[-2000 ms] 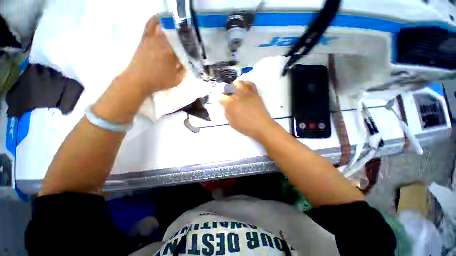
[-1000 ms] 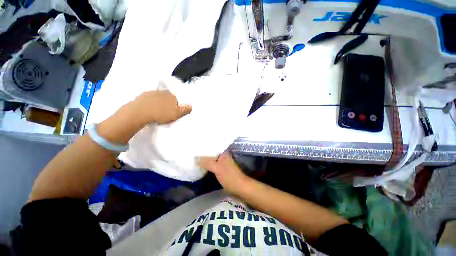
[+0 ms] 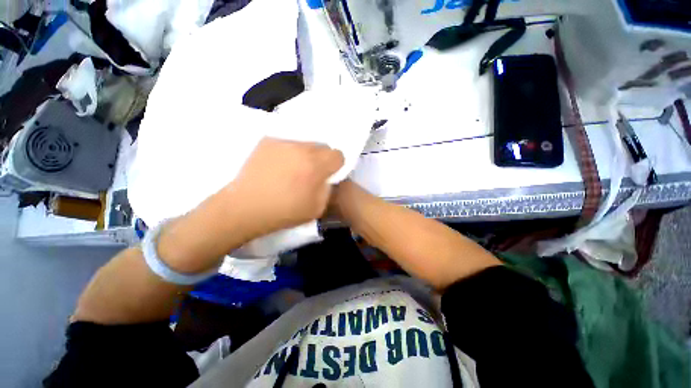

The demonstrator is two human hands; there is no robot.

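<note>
A large, overexposed white fabric panel covers the left of the machine table and hangs over its front edge. A dark brown fabric panel shows through a gap in the white. My left hand grips the white fabric near the table's front edge. My right hand is beside it, partly hidden behind my left hand and the fabric; its fingers cannot be seen clearly. The presser foot and needle area of the sewing machine is above the fabric's right edge, with neither hand at it.
A black phone lies on the table at the right, beside checked brown tape and white strips. A black strap lies behind the phone. A grey vented box is at the left. A green cloth sack is at the lower right.
My left hand has moved right and down to meet my right hand, which has moved up to the table edge. The white fabric is gathered between them. The view has shifted slightly.
</note>
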